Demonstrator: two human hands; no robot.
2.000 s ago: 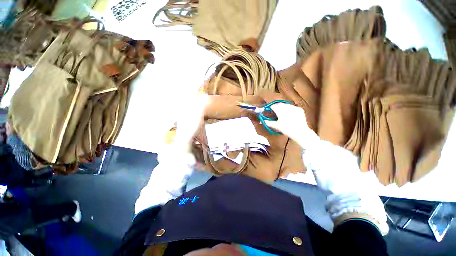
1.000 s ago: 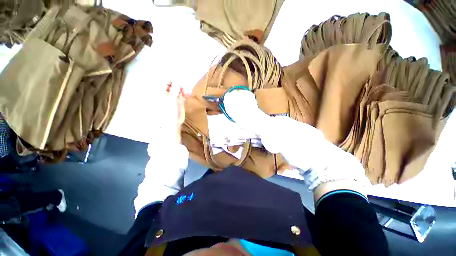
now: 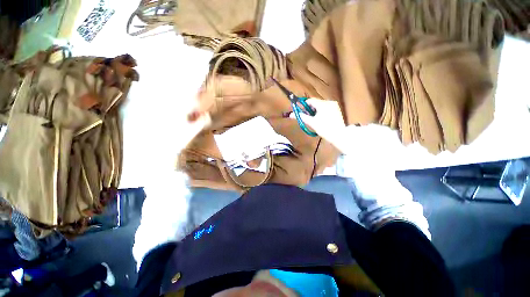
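Observation:
Brown bag panels (image 3: pixel 290 127) lie on the white table in front of me, with a bunch of arched brown handles (image 3: pixel 255 55) at their far edge. White cut pieces (image 3: pixel 245 139) lie on the panels, inside a brown handle loop (image 3: pixel 251 183) near the table edge. My right hand (image 3: pixel 326 119), in a white sleeve, holds scissors (image 3: pixel 303 110) with teal loops; the silver blades point up and left over the panel. My left hand (image 3: pixel 200 110) is at the panel's left side, overexposed; whether it grips the panel is unclear.
Fanned stacks of brown panels (image 3: pixel 436 98) stand at the right. A pile of olive-tan bag bodies (image 3: pixel 35 156) with pale edge strips lies at the left. More panels (image 3: pixel 218 17) and loose straps (image 3: pixel 151 14) lie at the back. A metal frame (image 3: pixel 488 180) stands below the right edge.
My right hand has moved the scissors rightward, away from my left hand, and the blades now point more upward. The camera view has shifted, so the table things sit further left.

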